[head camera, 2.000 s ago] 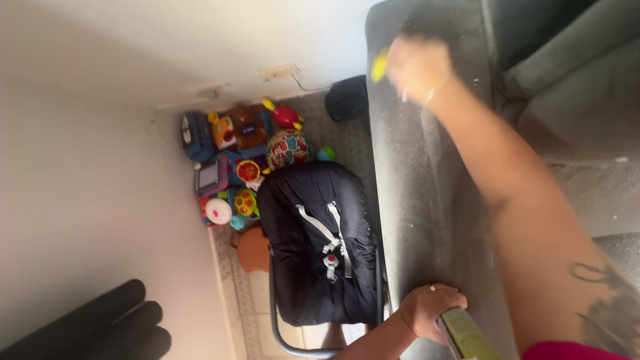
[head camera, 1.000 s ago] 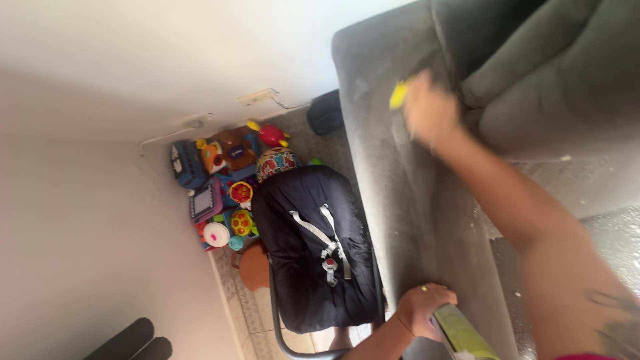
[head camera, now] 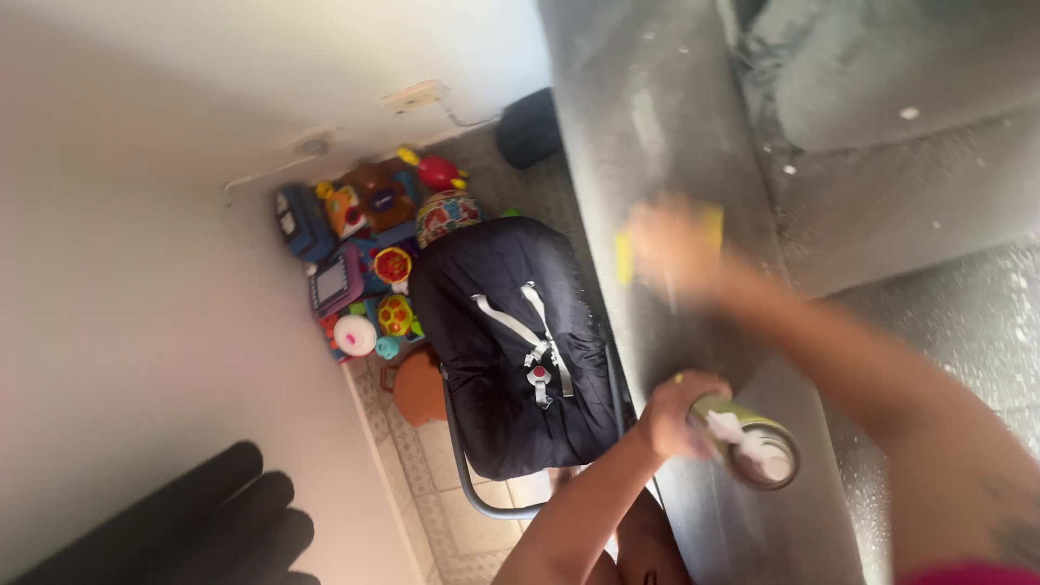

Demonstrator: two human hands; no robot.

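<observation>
My left hand [head camera: 681, 413] is closed around a green spray can [head camera: 746, 443], tilted with its white-coated end toward the camera, over the lower part of the grey sofa arm [head camera: 601, 73]. Farther up the same arm, my right hand [head camera: 674, 244] is blurred and grips a yellow object [head camera: 710, 227] that shows on both sides of the fingers. Its kind cannot be told, perhaps a brush or sponge. A pale streak marks the upholstery above this hand. White specks lie on the sofa seat [head camera: 910, 187].
Beside the sofa arm stands a black baby seat [head camera: 504, 341] with grey straps and a metal frame. Toys [head camera: 382, 195] and a patterned ball [head camera: 448, 215] are heaped by the wall. A dark object [head camera: 528, 128] lies near the wall socket [head camera: 414, 96].
My right hand, with the yellow object, has moved down the sofa arm toward my left hand. The can in my left hand has tipped, so that its white-coated end shows.
</observation>
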